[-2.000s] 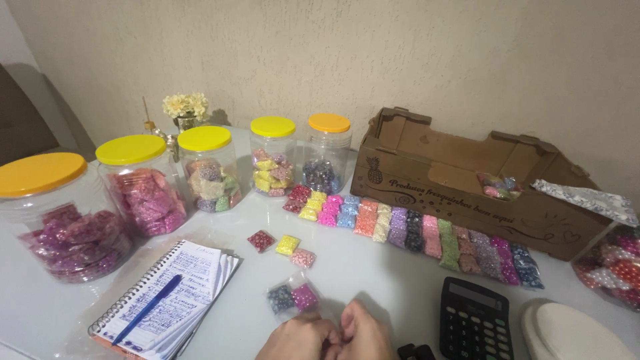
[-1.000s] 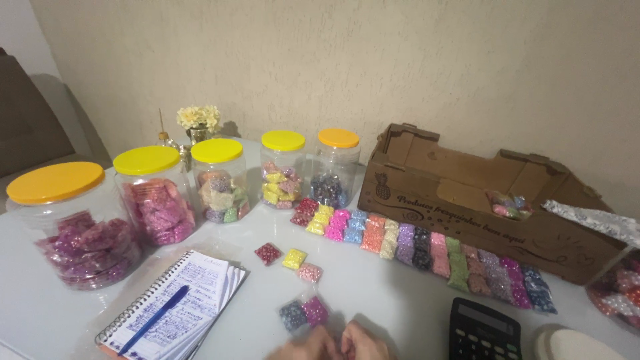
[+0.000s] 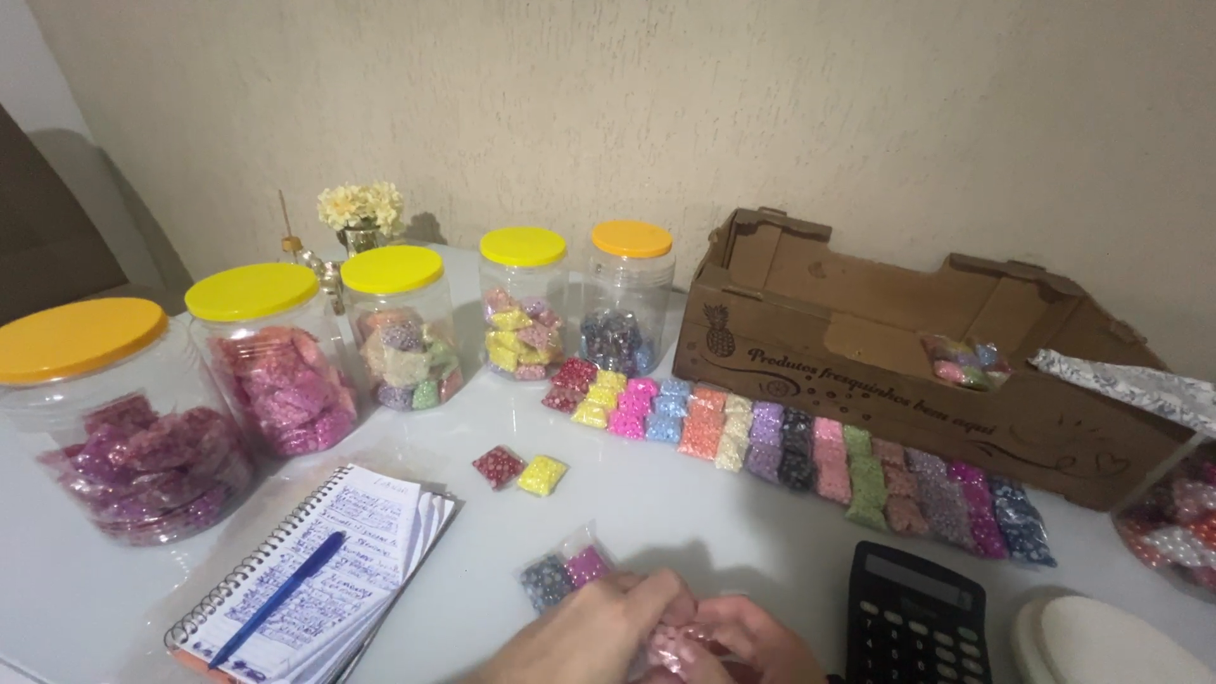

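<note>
At the bottom centre my left hand (image 3: 608,622) and my right hand (image 3: 750,641) meet around a small clear packet of pale pink beads (image 3: 679,651), partly covered by the fingers. Just beyond my left hand lie a dark blue-grey bead packet (image 3: 545,581) and a magenta one (image 3: 586,565) in clear plastic. Farther back, a dark red bead packet (image 3: 498,466) touches or nearly touches a yellow one (image 3: 542,474). A long row of bead packets in many colours (image 3: 757,437) runs along the front of the cardboard box.
Several lidded plastic jars of bead packets (image 3: 524,328) stand behind and left. A spiral notebook (image 3: 380,513) with a blue pen (image 3: 280,598) lies left. Right are a calculator (image 3: 917,608), round white objects (image 3: 1102,646) and a cardboard box (image 3: 845,399). Flowers (image 3: 361,209) stand near the wall.
The pale pink packet lay beside the yellow one in both earlier frames; now a pale pink packet is between my hands. My hands have come farther into view.
</note>
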